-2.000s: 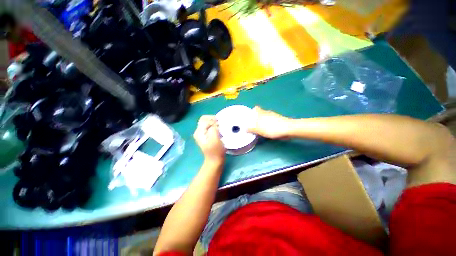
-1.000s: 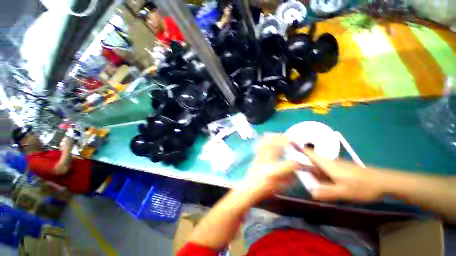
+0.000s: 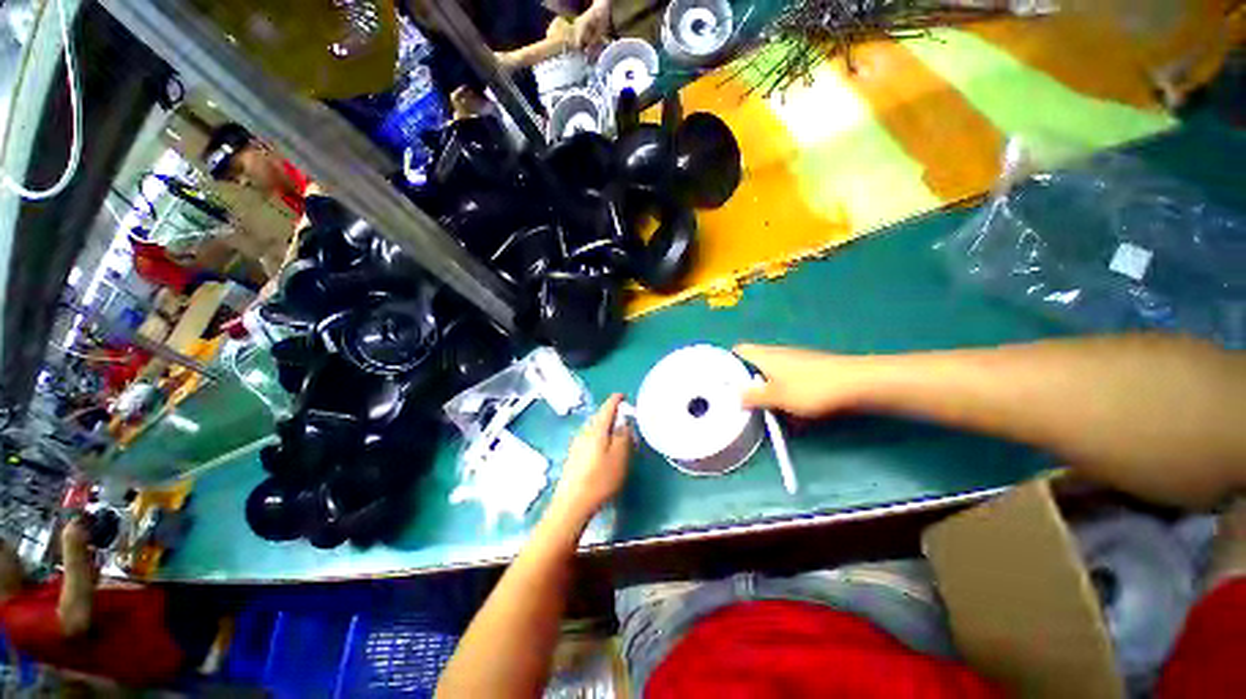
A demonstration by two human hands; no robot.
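Note:
A white round housing [image 3: 683,399] with a dark centre hole stands on the green bench in front of me. My right hand [image 3: 804,384] grips its right side. A narrow white side arm [image 3: 780,452] sticks out below that hand, slanting toward the bench's front edge. My left hand [image 3: 596,462] is at the housing's left edge with its fingers closed there; a small pale bit shows at the fingertips, and what exactly they pinch is hidden.
Left lies a clear bag with white pieces [image 3: 504,474], beside a pile of black housings [image 3: 390,335] and a grey metal bar [image 3: 396,205]. At right are a clear bag [image 3: 1052,246] and a carton [image 3: 1018,587]. White housings [image 3: 629,68] and people in red are beyond.
The view has swung back right. The hands were close together in front of the housing, over a white strip; now they are apart, one at each side of it.

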